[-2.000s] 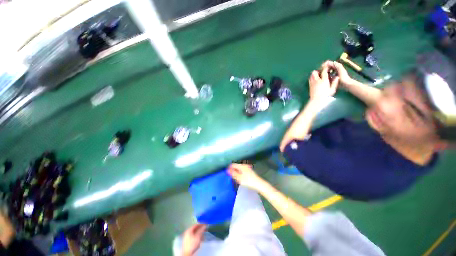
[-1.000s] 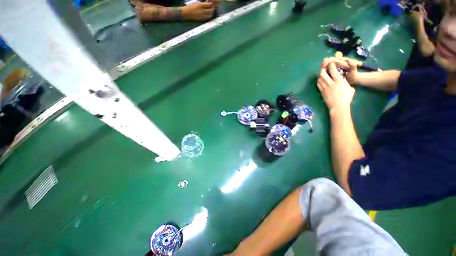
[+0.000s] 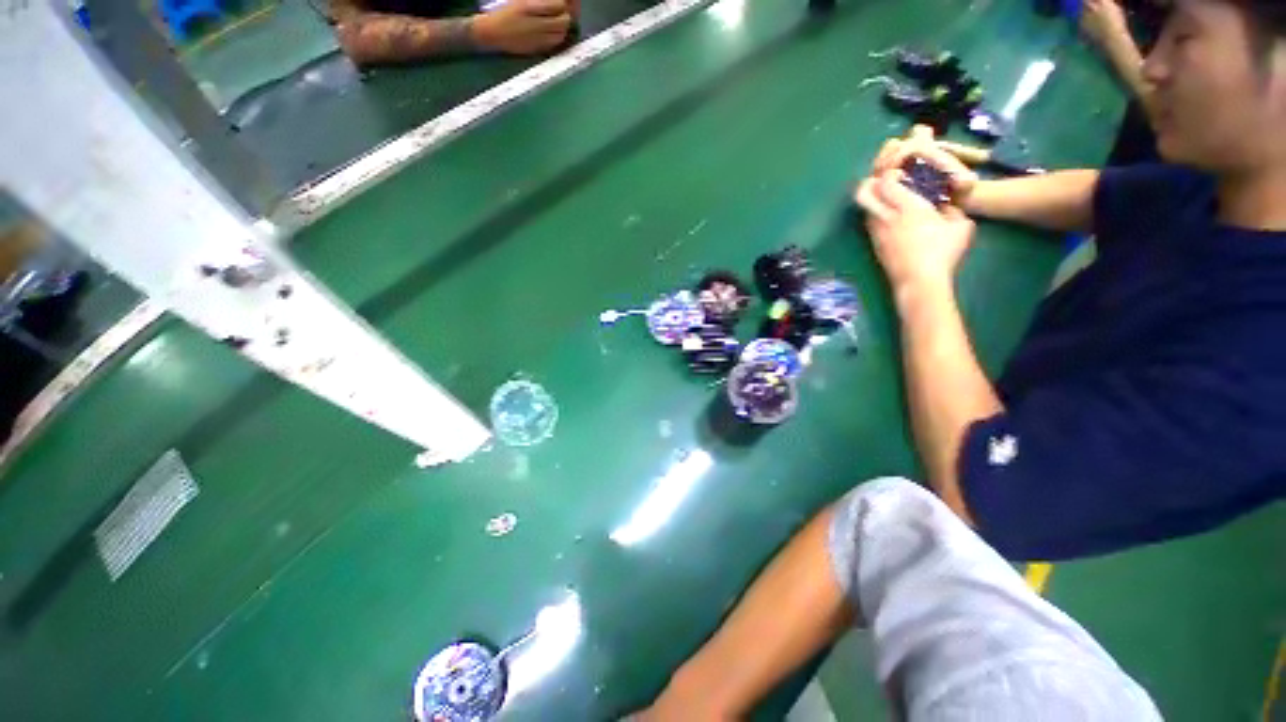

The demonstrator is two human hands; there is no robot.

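Note:
A round blue unit with a pale wire lies on the green belt, partly cut by the bottom edge. A cluster of round blue and black units lies at the middle right. A clear round cover lies by the white post's foot, with a small whitish part below it. My right forearm and grey sleeve show at the bottom; my right hand is cut off by the lower edge. My left hand is out of the picture.
A white post slants across the left. A person in dark blue on the right holds a dark part over the belt. Dark wired assemblies lie beyond. Another person's tattooed forearm rests at the top.
Two seconds ago both my hands showed low in the picture; now neither does. The view has come closer to the belt. Since one second ago it has shifted slightly.

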